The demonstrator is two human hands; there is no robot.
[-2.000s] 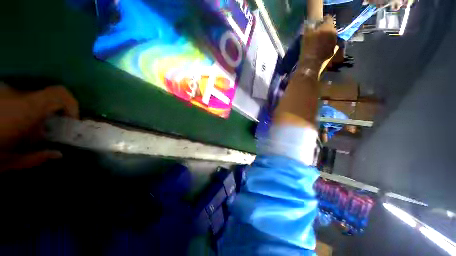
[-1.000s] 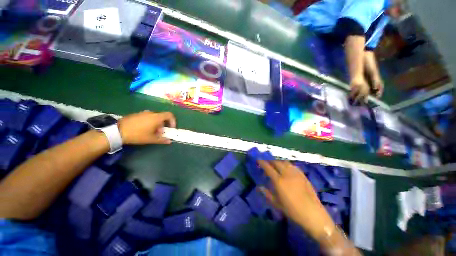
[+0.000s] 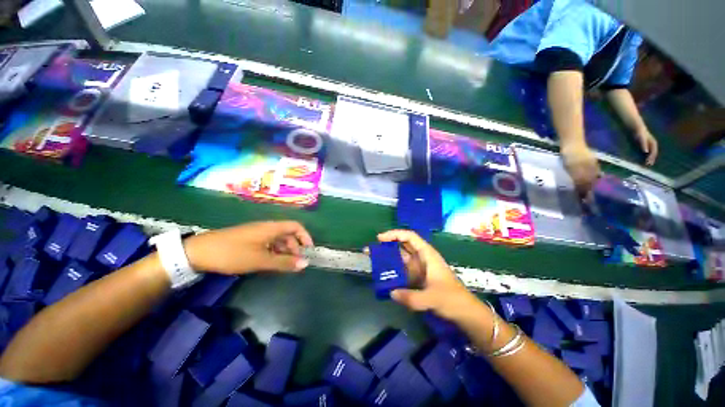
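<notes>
My right hand [image 3: 425, 274] holds a small dark blue carton [image 3: 388, 270] upright above the near belt rail, its white print towards me. My left hand [image 3: 254, 248] is over the rail to the left, fingers loosely curled, with nothing seen in it. Beyond lies an open retail box with a pale tray [image 3: 350, 147], a white card in it and a dark blue flap hanging at its near right corner. Its bright printed cover [image 3: 266, 147] lies to its left. Many small dark blue cartons [image 3: 278, 362] are heaped on the near bench.
More open boxes and covers [image 3: 481, 187] lie along the green conveyor [image 3: 119, 179]. A white worn rail [image 3: 509, 280] separates it from the bench. A white stack [image 3: 633, 354] stands at the right. Opposite, a person in a blue smock reaches a hand [image 3: 582, 168] into a box.
My right hand has lifted a carton from the heap to above the rail. My left hand has shifted slightly right. The view has tilted and the boxes appear further left.
</notes>
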